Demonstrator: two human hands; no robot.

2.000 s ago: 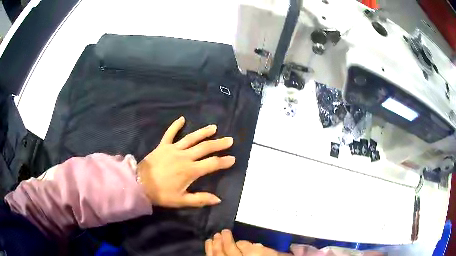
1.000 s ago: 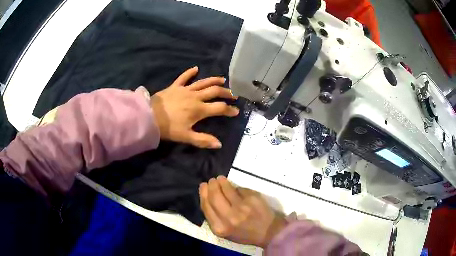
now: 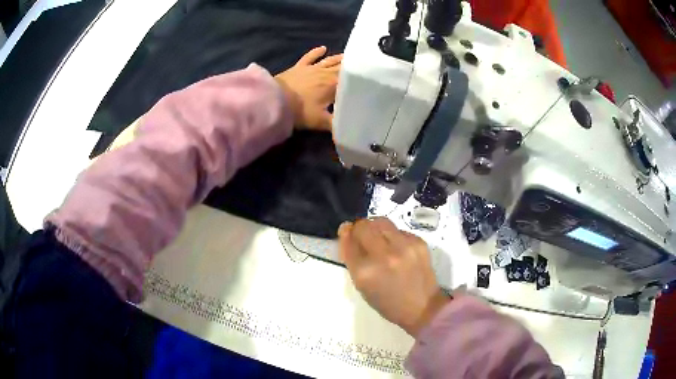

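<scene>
A black fabric panel (image 3: 282,181) lies on the white machine table, its right edge running under the head of the sewing machine (image 3: 370,96). My left hand (image 3: 311,89) lies spread on the fabric left of the machine head, its fingertips partly hidden behind the head. My right hand (image 3: 389,263) pinches the fabric's near right corner, just in front of the needle area. The needle and presser foot are too small and dark to make out clearly.
Small black labels (image 3: 525,272) and a shiny plastic bag with dark pieces (image 3: 482,217) lie on the machine bed. Snips (image 3: 599,354) lie at the right. A printed ruler scale (image 3: 274,331) runs along the table's front edge. Orange material (image 3: 519,22) is behind.
The fabric has moved away from me, past the machine head, baring the table's front. My left hand has moved forward with it. My right hand has moved forward and right, near the needle area.
</scene>
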